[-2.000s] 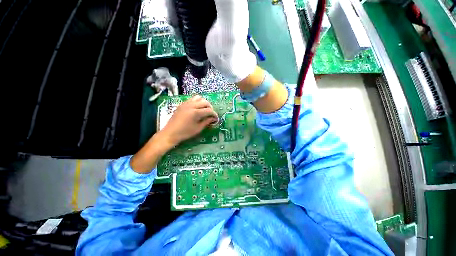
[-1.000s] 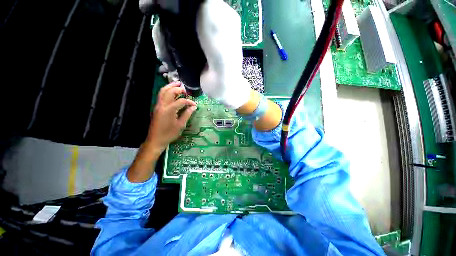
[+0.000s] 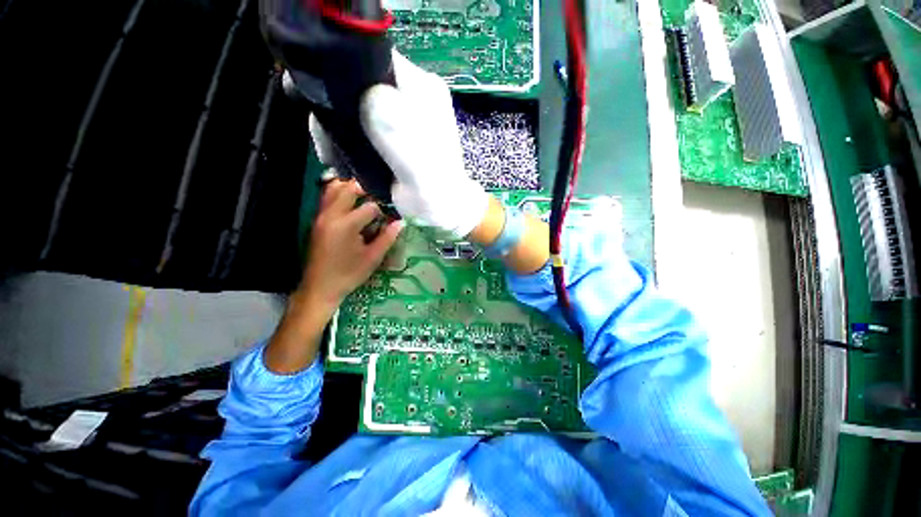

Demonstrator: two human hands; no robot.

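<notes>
A large green circuit board (image 3: 459, 313) lies solder side up in front of me. My right hand (image 3: 429, 162), in a white glove with a light blue wrist band, grips a thick black electric screwdriver (image 3: 338, 111), tilted with its nose down at the board's far left part. My bare left hand (image 3: 348, 242) is at that nose, fingertips bent close around it; whether they hold a screw is hidden. The black and red cable (image 3: 571, 151) hangs over my right forearm. The screw tray (image 3: 500, 149), full of glittering specks, lies just beyond the board.
Another green board (image 3: 485, 45) lies beyond the tray. To the right, a board with silver heatsinks (image 3: 759, 96) sits on the conveyor line. A mostly hidden pen (image 3: 561, 73) lies on the green mat. Black crates (image 3: 131, 131) fill the left side.
Since two seconds ago, the screwdriver has come down from above the screw tray to the board's far left part. My left hand has moved left to its nose. Over the last second both hands stay there.
</notes>
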